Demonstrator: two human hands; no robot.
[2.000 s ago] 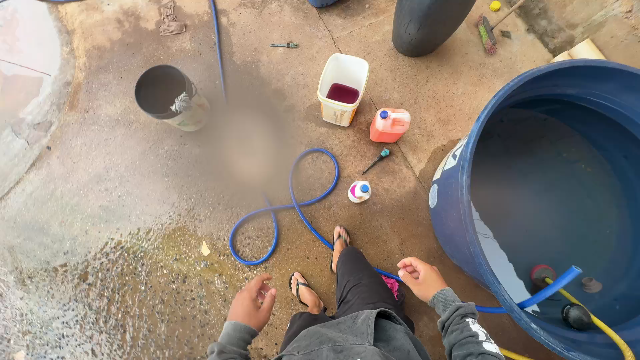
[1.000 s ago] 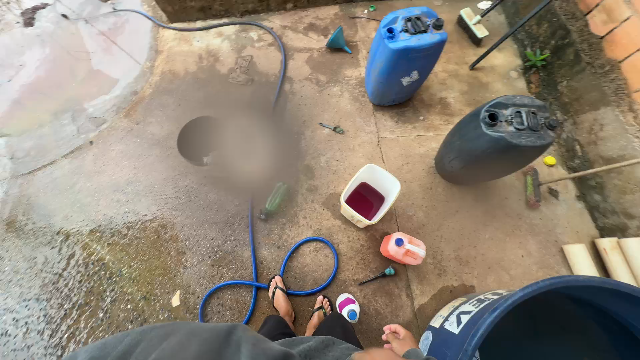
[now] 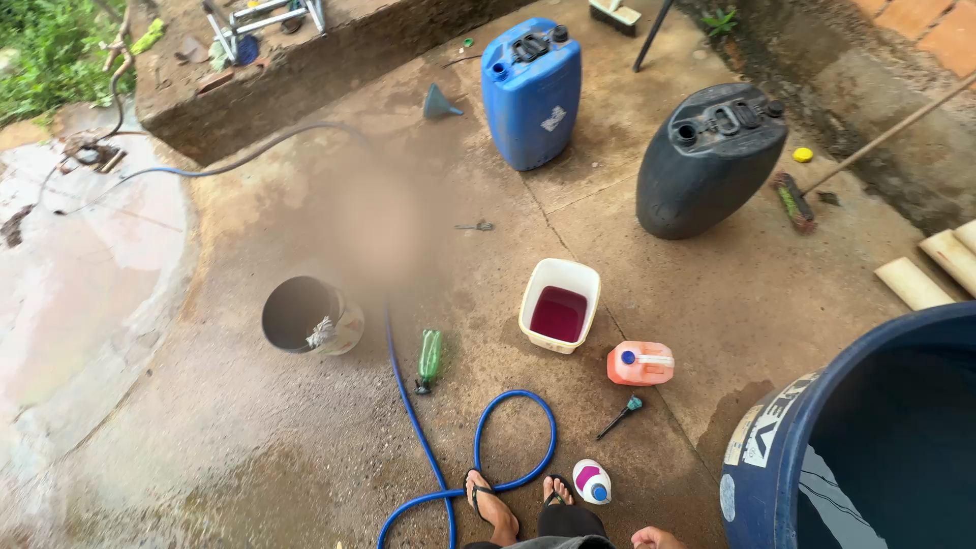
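Note:
Only part of my right hand (image 3: 657, 537) shows, at the bottom edge right of my feet; its fingers look curled and whether anything is in them is hidden. My left hand is out of view. A white bottle with a blue cap (image 3: 592, 482) stands beside my foot, close to that hand. Farther forward are a green-headed nozzle (image 3: 620, 416), a jug of orange liquid (image 3: 640, 363) and a white tub (image 3: 560, 305) holding dark magenta liquid. The blue hose (image 3: 554, 435) loops around near my feet.
At the right stands a large blue water tank (image 3: 762, 457). Blue (image 3: 534, 107) and black (image 3: 709, 164) jerrycans stand farther off, near a broom (image 3: 793, 202). Left of the tub are a green plastic bottle (image 3: 429, 357) and a bucket (image 3: 305, 316) with a rag. A raised concrete edge (image 3: 252, 107) lies beyond.
Two seconds ago both my hands were in view, apart and empty-looking. My left hand has left the view and my right is now mostly cut off. The view has tilted forward.

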